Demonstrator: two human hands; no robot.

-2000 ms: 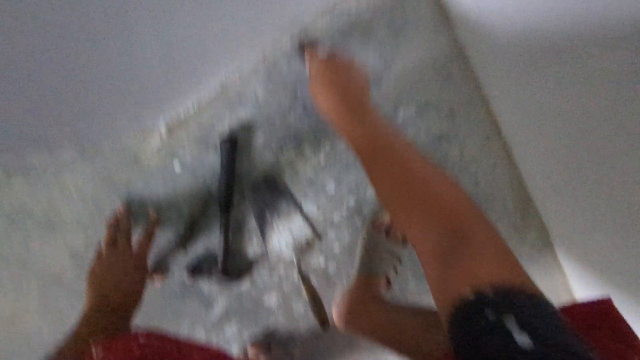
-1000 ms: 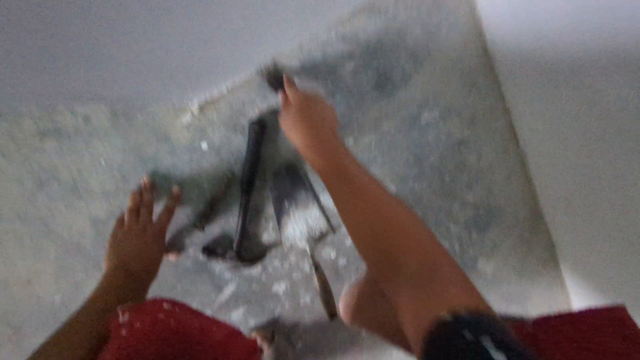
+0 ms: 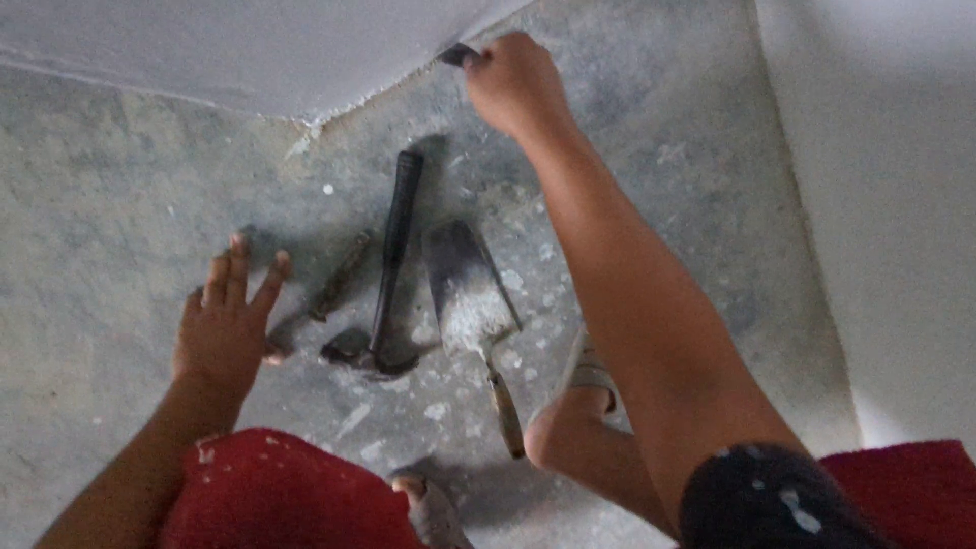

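My right hand [image 3: 518, 80] grips a dark, flat scraper blade [image 3: 459, 54], its edge at the foot of the white wall where it meets the floor. My left hand [image 3: 229, 313] rests on the concrete floor with fingers spread, holding nothing. Between the hands lie a hammer [image 3: 398, 217] with a black handle, its claw head toward me, and a narrow, dirty tool [image 3: 341, 276], perhaps a chisel. Right of the hammer is a trowel [image 3: 468, 282] with white residue on its blade and a wooden handle [image 3: 505, 415]. A thin dark strip runs along the trowel's right edge.
The white wall's corner [image 3: 313, 122] juts into view, with crumbly material along its base. Another pale wall [image 3: 884, 229] stands at the right. My sandalled foot [image 3: 591, 381] is behind my right forearm; another foot [image 3: 431, 511] shows beside my red-clothed knee [image 3: 282, 496].
The right hand stays at the wall base with the scraper, its place along the edge shifting. The left hand stays on the floor. The view has shifted somewhat.
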